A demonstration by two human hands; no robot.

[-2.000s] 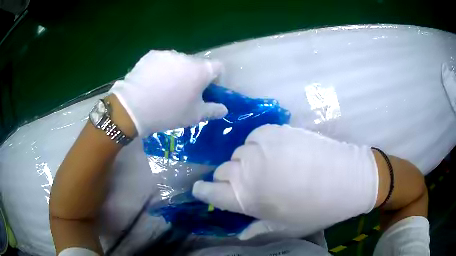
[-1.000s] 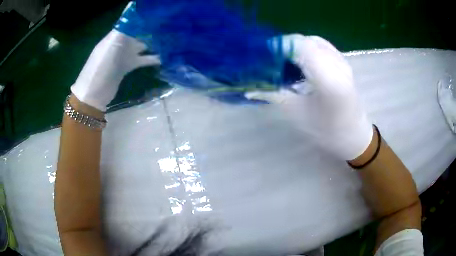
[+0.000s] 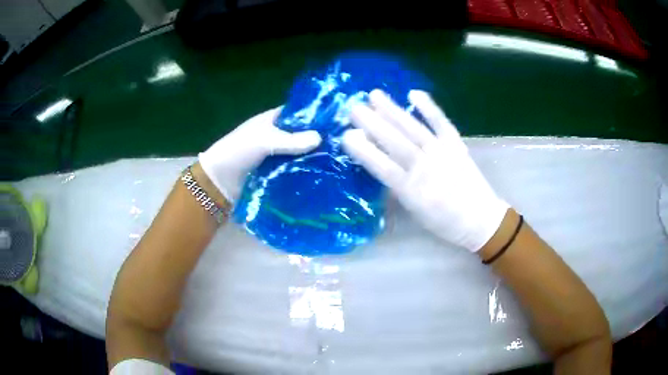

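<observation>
A glossy heap of blue film [image 3: 315, 209] lies across the white plastic-wrapped bench edge [image 3: 410, 307] and the green belt [image 3: 527, 95]. A yellow-green stripe crosses its near part. My left hand [image 3: 256, 150], in a white glove, grips the film's left side, thumb on top and fingers hidden by the film. My right hand [image 3: 432, 172], also gloved, lies palm down over the film's right side with its fingers spread. No black frame can be made out under the film.
A lime-green fan [image 3: 18, 238] stands at the bench's left end. Beyond the belt are a black tray [image 3: 322, 18] and a red tray [image 3: 557, 22]. A small white item [image 3: 663, 209] is cut off at the right edge.
The film has been gathered off the bench, raised, and is now down over the bench edge and belt. My right hand has opened onto it. The view has shifted, showing the trays and fan.
</observation>
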